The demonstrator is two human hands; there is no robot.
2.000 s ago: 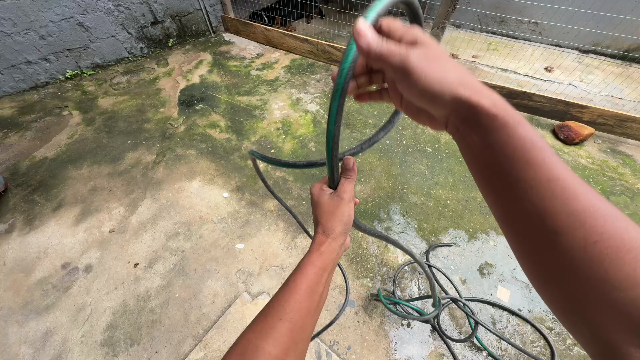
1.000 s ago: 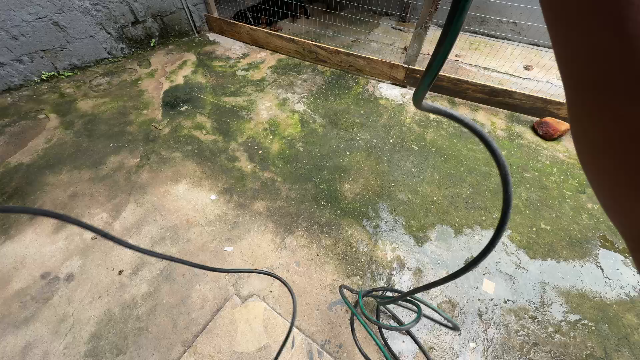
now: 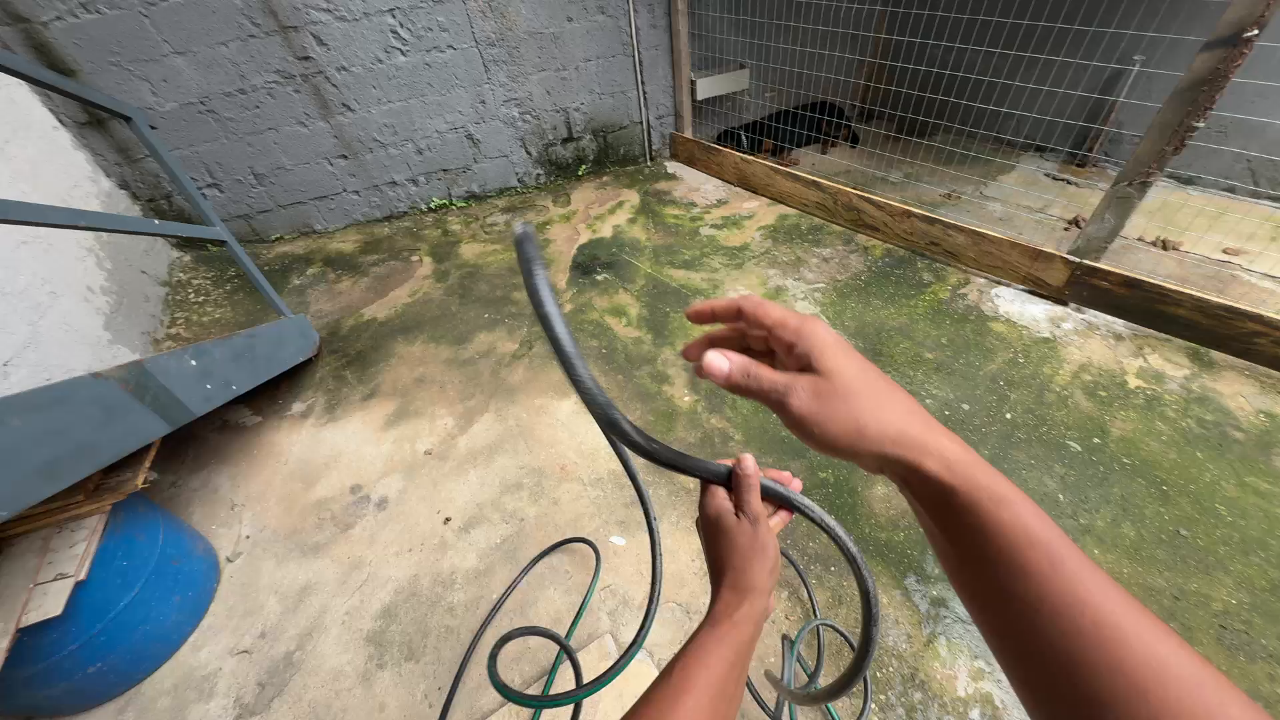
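Observation:
A dark garden hose with a green stripe runs through my left hand, whose thumb lies over it at the lower centre. From there one end part rises up and left to a tip in the air, and another part curves down to the right. Above and to the right of the left hand, my right hand is off the hose, fingers apart and slightly bent, holding nothing. More loops of the hose hang or lie low in the view, left and right of my left forearm.
Mossy concrete floor spreads around. A wire mesh fence with a wooden base board stands at right, a dark dog lying behind it. Metal stairs and a blue plastic barrel are at left, a grey block wall behind.
My right hand, on the hose two seconds ago, is now off it. My left hand, out of view one second ago, shows again with the hose. The view has swung left, bringing in the stairs and barrel.

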